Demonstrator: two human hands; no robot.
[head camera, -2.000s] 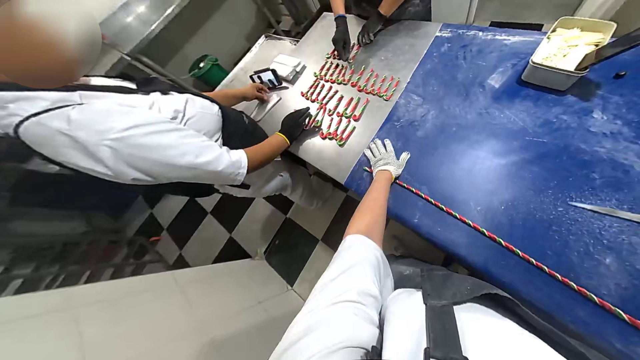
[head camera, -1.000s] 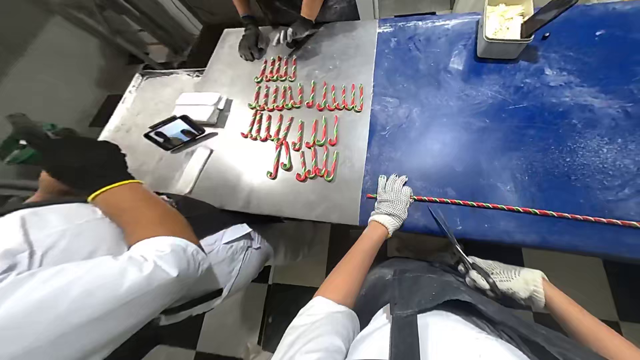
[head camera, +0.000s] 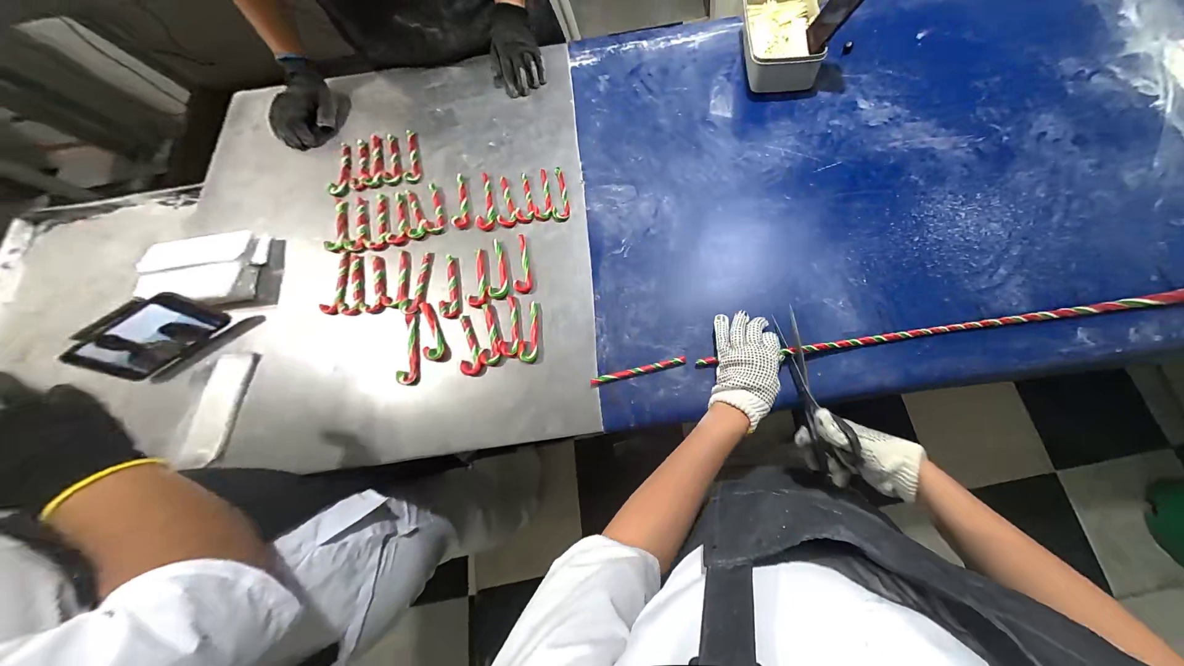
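Observation:
A long red, green and white twisted candy rope (head camera: 962, 326) runs across the blue tabletop from the right edge of view. My left hand (head camera: 747, 363), in a white dotted glove, presses down on the rope's left end, which pokes out past its fingers. My right hand (head camera: 860, 451), gloved in white, holds scissors (head camera: 803, 377) by the handles; their parted blades straddle the rope just right of my left hand. A short cut candy piece (head camera: 638, 372) lies to the left, by the metal sheet's edge. Several hooked candy canes (head camera: 487, 202) lie in rows on the metal.
A co-worker's black-gloved hands (head camera: 302, 104) rest at the metal sheet's (head camera: 555, 398) far side. Another co-worker's gloved hand (head camera: 65, 435) is at left, near a phone (head camera: 148, 335) and folded white cloth (head camera: 199, 264). A metal container (head camera: 784, 76) stands at the blue table's far edge.
A short piece now lies apart, left of the rope. The scissors, earlier below the rope in my right hand, are now across it. The far co-worker's hands have moved apart.

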